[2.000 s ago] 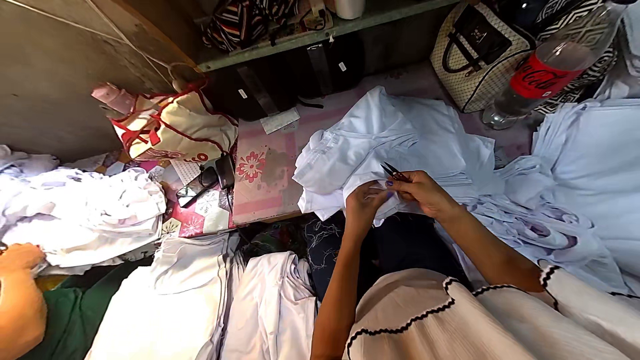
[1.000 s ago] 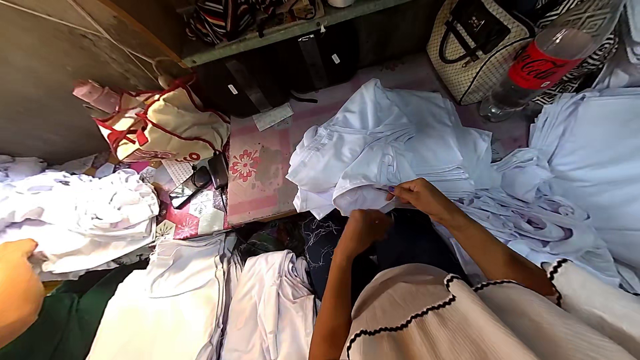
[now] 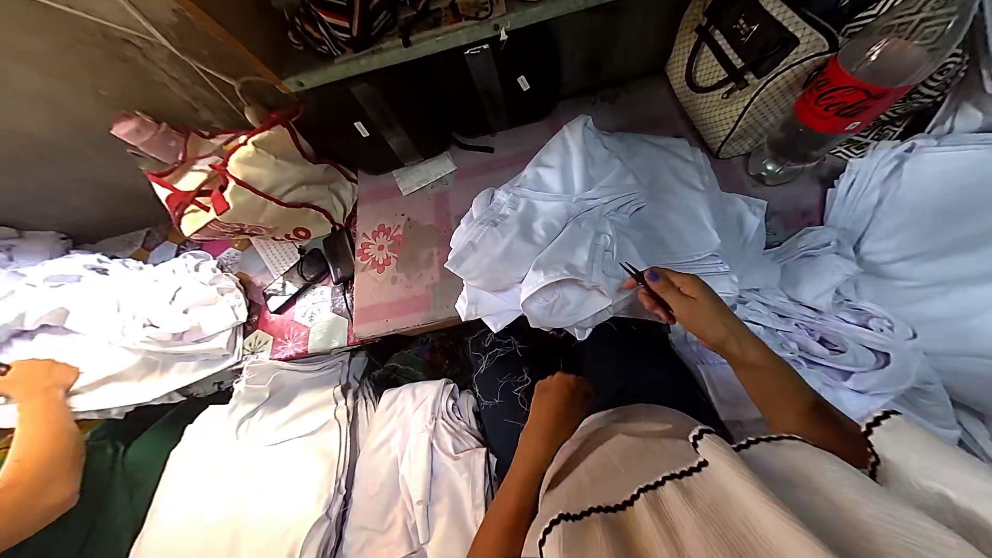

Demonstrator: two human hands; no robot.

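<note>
A heap of white fabric garments [image 3: 573, 225] lies in front of me on a pink patterned table top, and a rolled opening of the cloth faces me at its near edge. My right hand [image 3: 686, 302] grips small dark thread snips [image 3: 639, 277], whose tips point up and left beside the cloth. Over my dark trousers, below the table edge, my left hand [image 3: 562, 399] is curled into a fist; whether something small is inside cannot be seen. Loose threads [image 3: 500, 356] cling to the trousers.
White cloth is piled at the right [image 3: 930, 256], at the left [image 3: 116, 310] and on the near left [image 3: 256, 457]. A cream bag with red trim [image 3: 263, 178], a cola bottle [image 3: 845, 97] and a checked handbag [image 3: 744, 70] stand behind. Another person's hand [image 3: 39, 380] is far left.
My left hand has come away from the cloth and down over my lap. My right hand remains near the cloth with the snips. The other person's hand has shifted at the left pile.
</note>
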